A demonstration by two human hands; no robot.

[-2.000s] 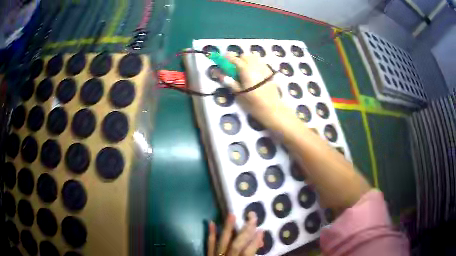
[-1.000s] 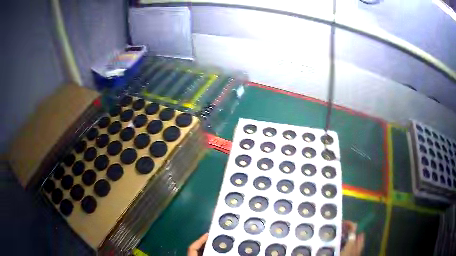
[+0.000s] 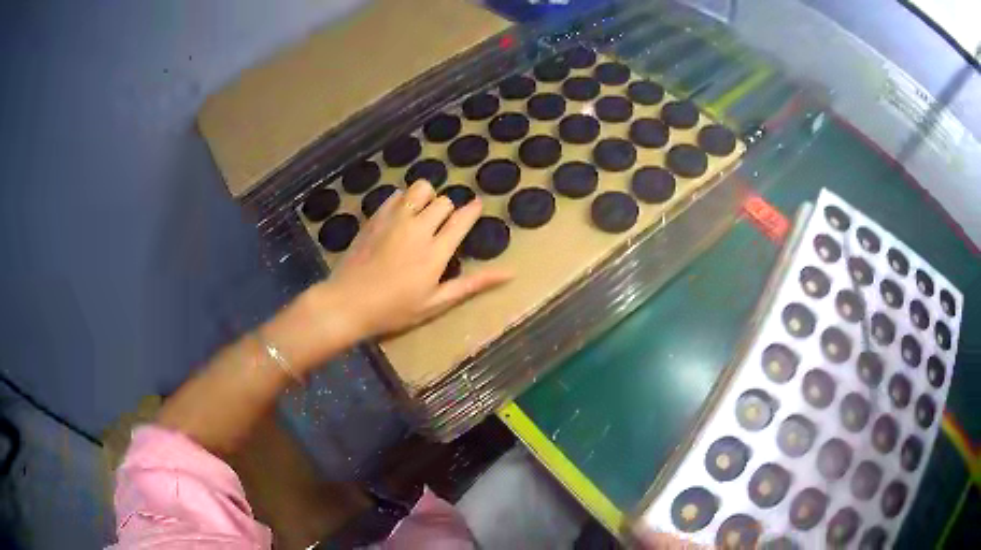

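My left hand (image 3: 403,256) is palm down over the black discs (image 3: 614,212), which lie in rows on the brown cardboard sheet (image 3: 538,277). Its fingertips are at discs near the front left, and its thumb is spread to the right over bare cardboard. The palm and fingers hide some discs; no disc is seen lifted. The white foam tray (image 3: 742,360) lies tilted at the right, with dark, pale-centred discs in its pockets. My right hand cannot be made out; a pink sleeve shows at the bottom edge.
Stacked clear trays (image 3: 473,400) with shiny edges lie under the cardboard. A second brown-topped stack (image 3: 344,91) stands behind at the left. The green mat (image 3: 635,371) with a yellow tape line (image 3: 559,462) shows between the stack and the foam tray. A red label (image 3: 766,218) lies near the tray.
The view has swung left, bringing the cardboard stack to the middle and the foam tray to the right. My left hand has moved from the tray's edge onto the black discs.
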